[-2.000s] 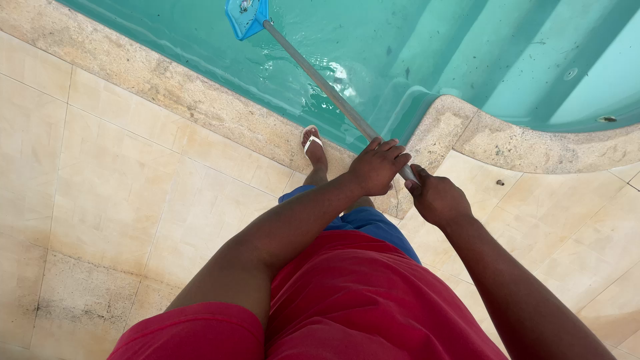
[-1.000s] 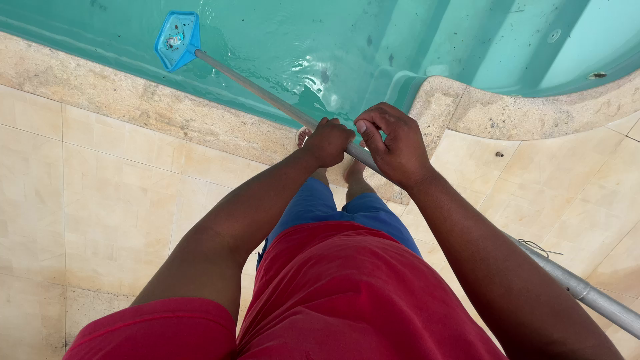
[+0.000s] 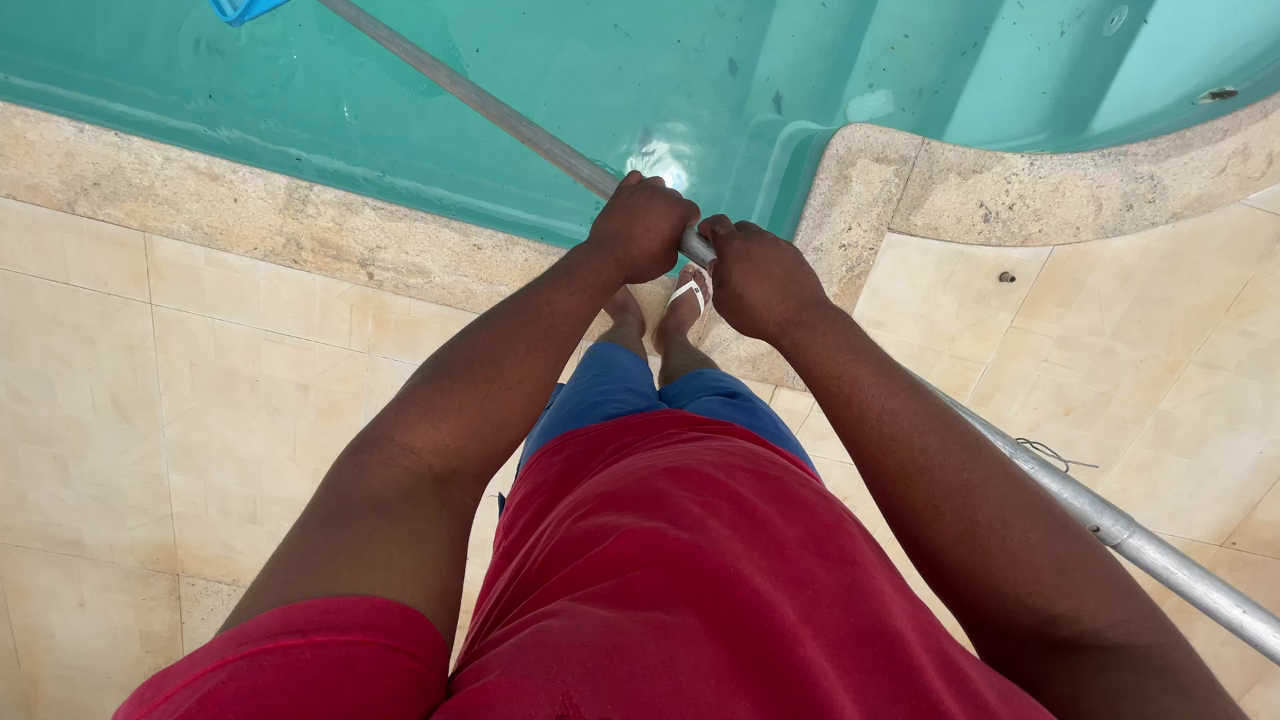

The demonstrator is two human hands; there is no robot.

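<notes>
A long metal pole (image 3: 480, 103) runs from the top left, over the pool water, to my hands and on to the lower right beneath my right forearm. My left hand (image 3: 645, 227) is closed around it above my feet. Just to the right, my right hand (image 3: 762, 277) grips the same pole, with a short bare length showing between the two hands. At the top left edge, part of the blue frame of a pool skimmer net (image 3: 243, 10) shows; the rest of the net is out of view.
The pool's stone coping (image 3: 400, 245) crosses in front of my feet and curves off to the right. Pool steps (image 3: 900, 70) lie under the water at the upper right. A thin dark cord (image 3: 1050, 453) rests on the tiles (image 3: 1100, 330) beside the pole.
The skimmer net has moved up, mostly out of view. My right hand, with fingers raised a second ago, now closes on the pole.
</notes>
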